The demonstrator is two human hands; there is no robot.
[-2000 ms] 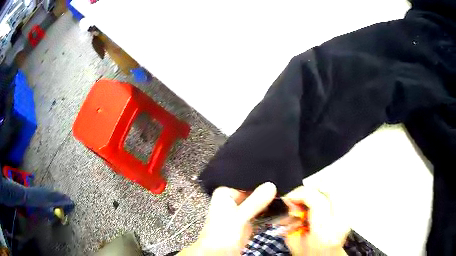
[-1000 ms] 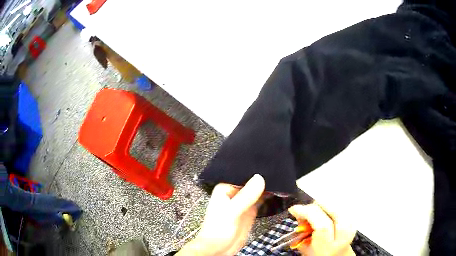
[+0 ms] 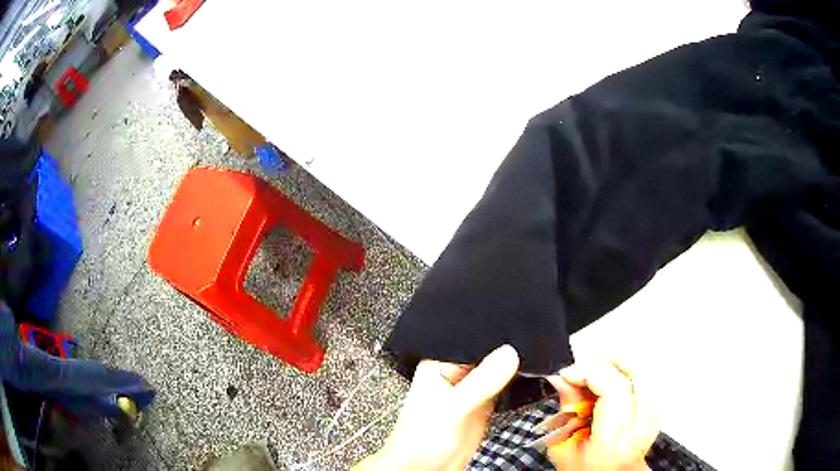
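Note:
A black garment [image 3: 645, 175] lies over the white-topped table [image 3: 387, 101], its sleeve [image 3: 488, 285] reaching down to the near edge. My left hand [image 3: 451, 405] grips the sleeve's open end, thumb on top of the cloth. My right hand [image 3: 603, 414] is at the right side of the same opening, holding orange-handled thread snips [image 3: 573, 421] with the metal blades pointing left. Its thumb and forefinger are at the cuff edge; whether they pinch the cloth is unclear. The inside of the cuff is dark, partly hidden by my fingers.
A red stool [image 3: 207, 230] stands on the speckled floor left of the table. Navy-white checked cloth [image 3: 507, 443] lies below my hands. A blue container [image 3: 55, 239] and a person's blue-sleeved arm [image 3: 64, 373] are at far left. Pale strands [image 3: 355, 437] show left of my hand.
The right hand moved in, away, then back up to the cuff edge with the snips. The left hand keeps its hold on the cuff. The view has shifted slightly.

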